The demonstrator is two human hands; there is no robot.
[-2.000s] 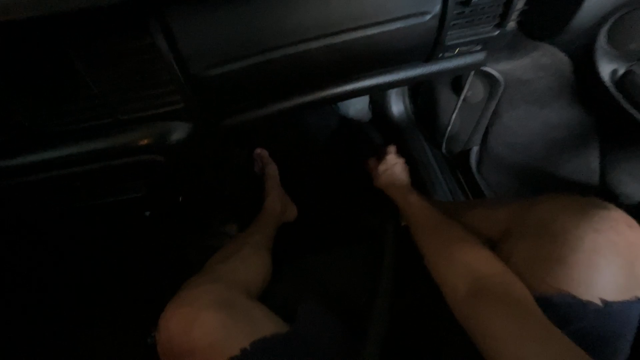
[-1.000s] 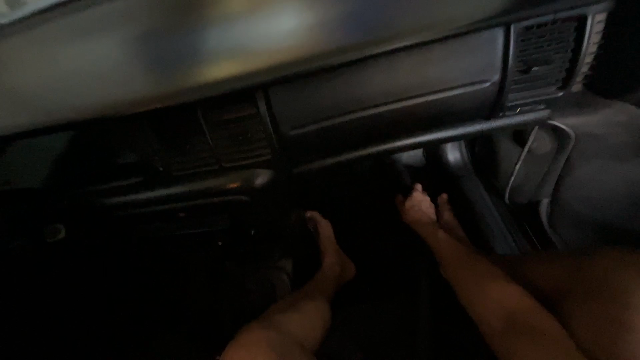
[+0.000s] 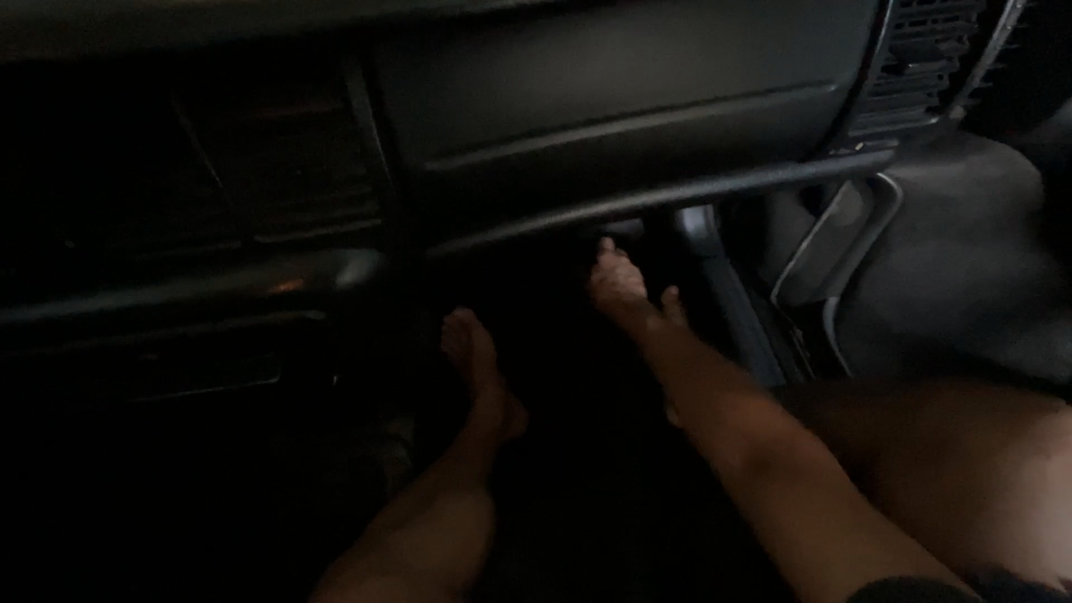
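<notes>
My right hand (image 3: 618,280) reaches down into a car's dark footwell, just below the lower edge of the dashboard (image 3: 620,205). Its fingers look bent and point away from me. Whether they hold anything cannot be made out in the dim light. Close to the right of the wrist, the toes of my bare right foot (image 3: 672,303) show, with the rest of that foot hidden by the forearm. My bare left foot (image 3: 473,352) rests to the left of the hand, apart from it. Of my left hand nothing is visible.
A closed glove compartment panel (image 3: 620,109) spans the dashboard above the hand. At its right is an air vent (image 3: 909,71). A grey door pocket (image 3: 825,243) lies right of the footwell, beside the door sill trim (image 3: 745,318). Much of the lower left is black with shadow.
My right hand has moved forward, nearer to the dashboard's lower edge. The right foot's toes, not seen two seconds ago, now show beside the wrist. The view has shifted.
</notes>
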